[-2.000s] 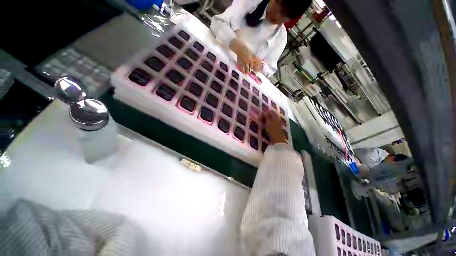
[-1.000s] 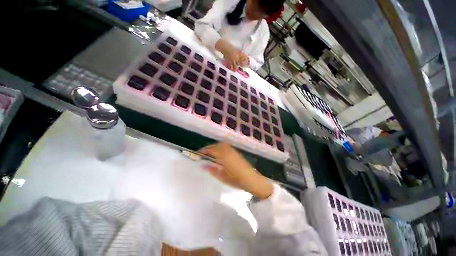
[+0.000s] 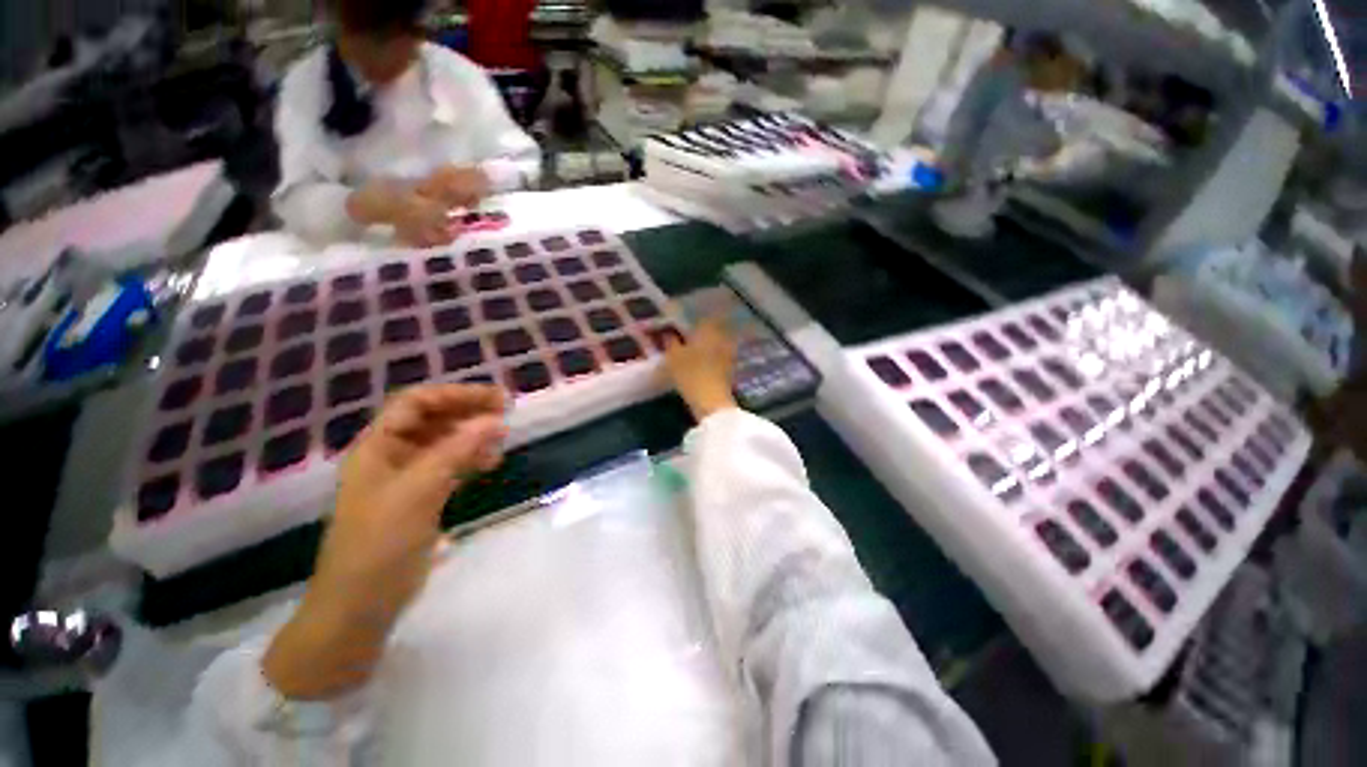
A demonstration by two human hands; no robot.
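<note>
The large white watch tray [image 3: 323, 501] lies across the far side with rows of black screens with pink rims. My left hand [image 3: 397, 502] is raised over its near edge, fingers loosely bent and apart, with nothing visible in them. My right hand [image 3: 708, 367] reaches to the tray's right near corner, its fingertips by a watch head [image 3: 669, 339]; blur hides whether it grips it. The white work sheet [image 3: 555, 644] lies below my hands, with a glossy clear film or bag [image 3: 597, 492] and a mint-green piece [image 3: 669, 480] at its far edge.
A second watch tray [image 3: 960, 517] stands at right. A grey gridded tray [image 3: 772, 367] lies between the two trays. The dispenser's metal top [image 3: 63, 637] shows at lower left. A person in white [image 3: 397, 143] works opposite, near stacked dark-strapped items [image 3: 757, 162].
The view has turned right and levelled, showing more of the second tray. My left hand has come up into view. My right hand has moved from the sheet's far edge to the tray's corner.
</note>
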